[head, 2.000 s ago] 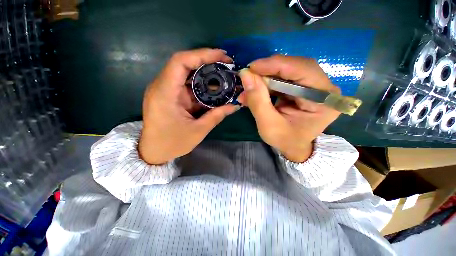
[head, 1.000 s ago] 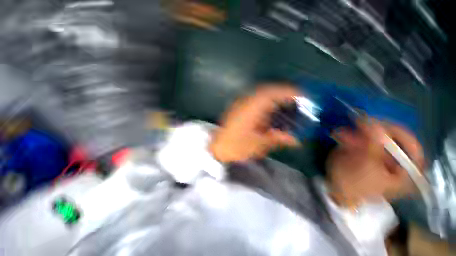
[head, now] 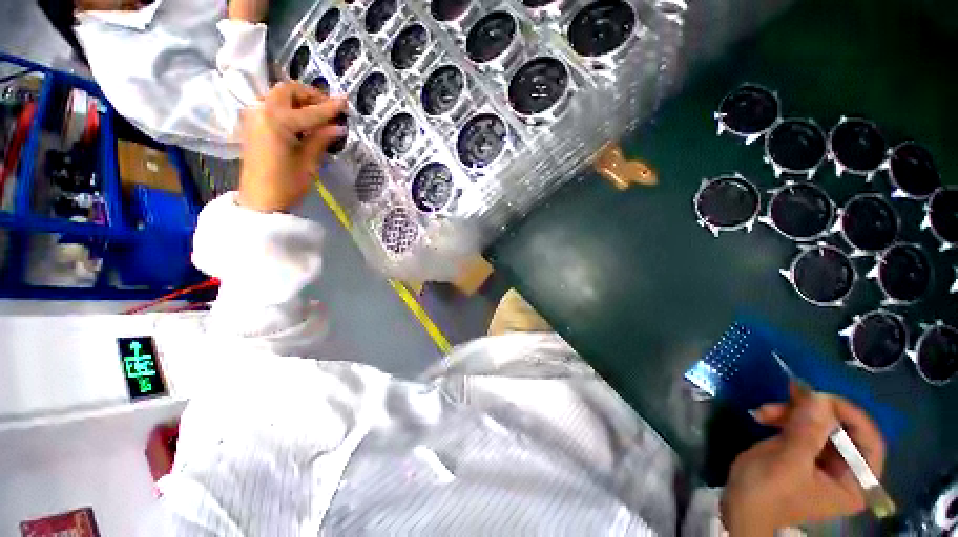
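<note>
My left hand (head: pixel 278 147) is at the left edge of a clear tray stack (head: pixel 567 136), its fingertips closed on the edge of a dark watch case (head: pixel 337 141) that is mostly hidden. The top tray holds rows of black cases with silver rims; two nearby pockets look empty. My right hand (head: pixel 804 462) holds silver tweezers (head: pixel 856 458) like a pen, tip pointing up-left above the blue backing sheet (head: pixel 777 367) with its rows of tiny pale dots. I cannot tell whether anything is on the tip.
Several watch cases (head: pixel 802 211) lie on the dark green mat (head: pixel 620 273) at right. A tan figure-shaped piece (head: pixel 627 168) lies beside the stack. Another person's white sleeve (head: pixel 244 58) shows at top left, above blue bins (head: pixel 147 226). A clear tray corner is at lower right.
The view has swung left. My left hand has moved away from my right hand to the tray stack with the case. My right hand still holds the tweezers, now apart from the case.
</note>
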